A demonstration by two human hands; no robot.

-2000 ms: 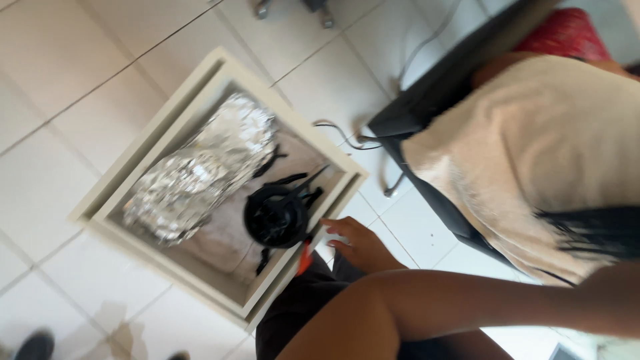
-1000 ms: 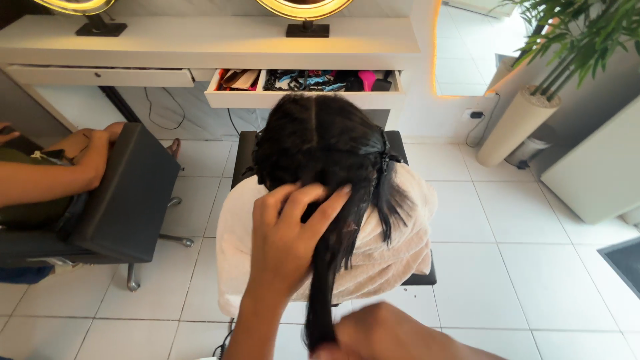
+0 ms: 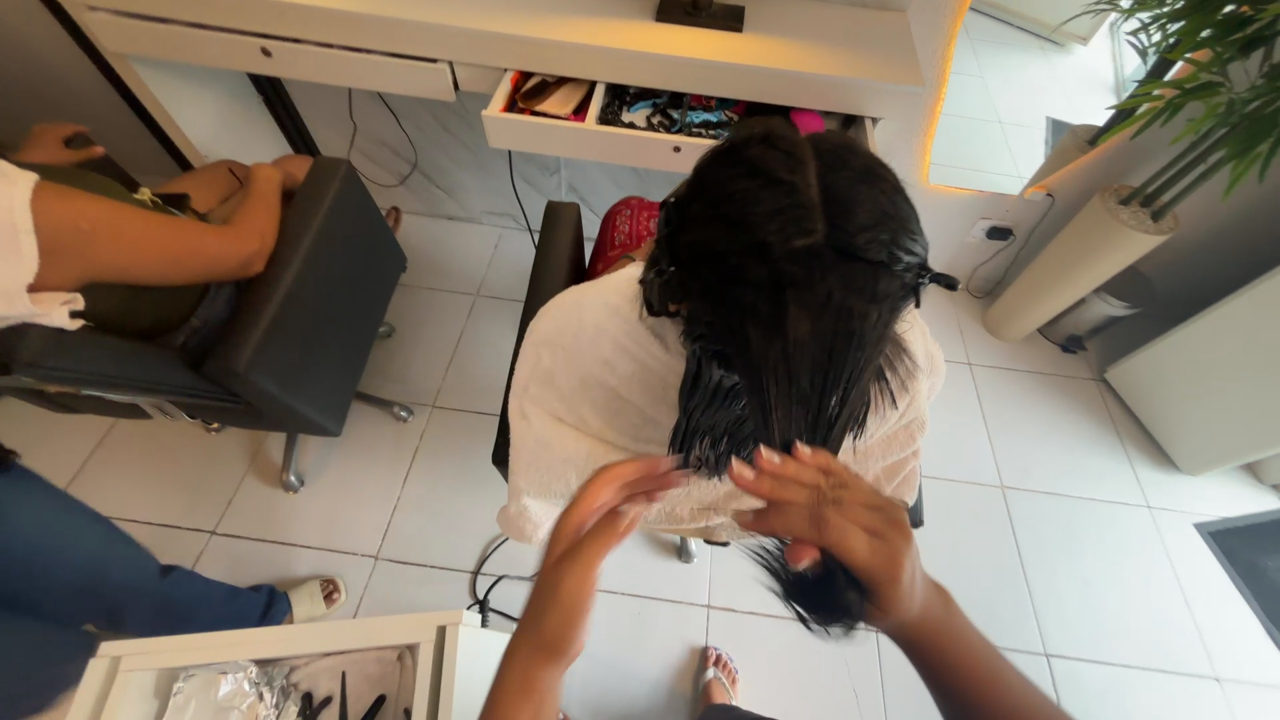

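Note:
Long dark hair (image 3: 790,330), parted down the middle of the crown, hangs over the back of a seated person. A dark clip (image 3: 940,279) sits at the right side of the head. My right hand (image 3: 830,520) is closed around the lower lengths, and their loose ends (image 3: 825,595) hang below it. Just left of the hair is my left hand (image 3: 625,495), blurred, its fingers extended and nothing seen in its grasp. Under the hair, a cream towel (image 3: 590,390) covers the person's shoulders.
An open drawer (image 3: 600,140) of accessories is beyond the head. At bottom left stands a trolley tray (image 3: 290,635) with foil (image 3: 225,690) and dark clips. Another person sits in a black chair (image 3: 310,300) at left; someone's sandalled foot (image 3: 318,597) is nearby. A tall planter (image 3: 1080,262) stands right.
My left hand has come off the upper hair and moved lower, beside the ends. Two seconds ago a hand was at the trolley tray. The view has swung widely since then.

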